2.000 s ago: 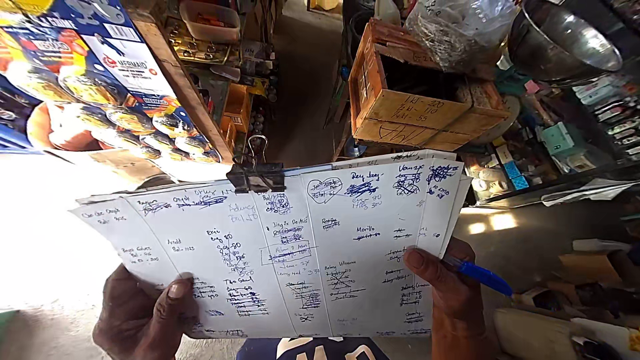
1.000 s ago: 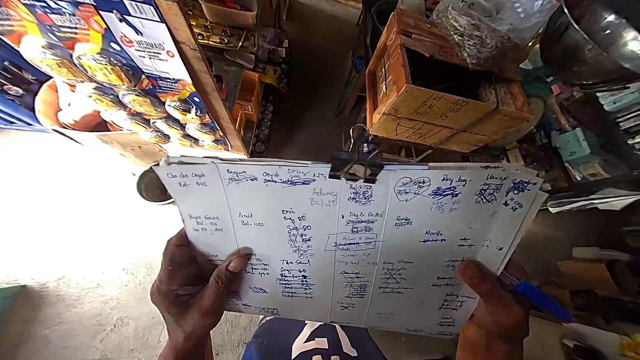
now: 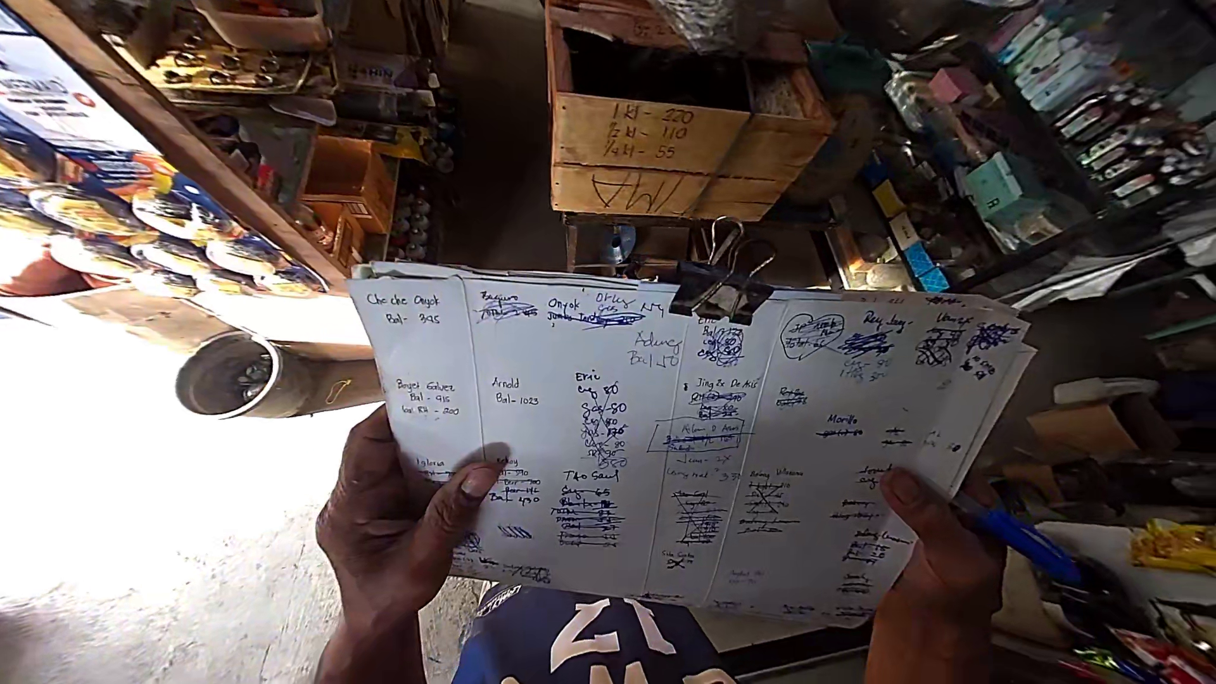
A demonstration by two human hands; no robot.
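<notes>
A stack of paper sheets (image 3: 608, 437) covered in handwriting, much of it crossed out, spans the middle of the view. A black binder clip (image 3: 722, 290) with metal loops grips its top edge. My left hand (image 3: 399, 522) holds the lower left side of the stack, thumb on the front. On the lower right side, my right hand (image 3: 936, 551) grips the sheets with its thumb in front. A blue pen (image 3: 1031, 543) pokes out beside the fingers of that hand, its other end hidden behind the papers.
Ahead stands a wooden crate (image 3: 655, 157) with writing. A white pipe-like container (image 3: 228, 375) is at the left, below a wood-framed display (image 3: 142, 114). Shelves hold a teal box (image 3: 1002, 190) at the right. A cardboard box (image 3: 1092, 418) sits lower right.
The view has shifted, and the white container at the left is now more fully visible. Both hands keep their hold on the clipped papers.
</notes>
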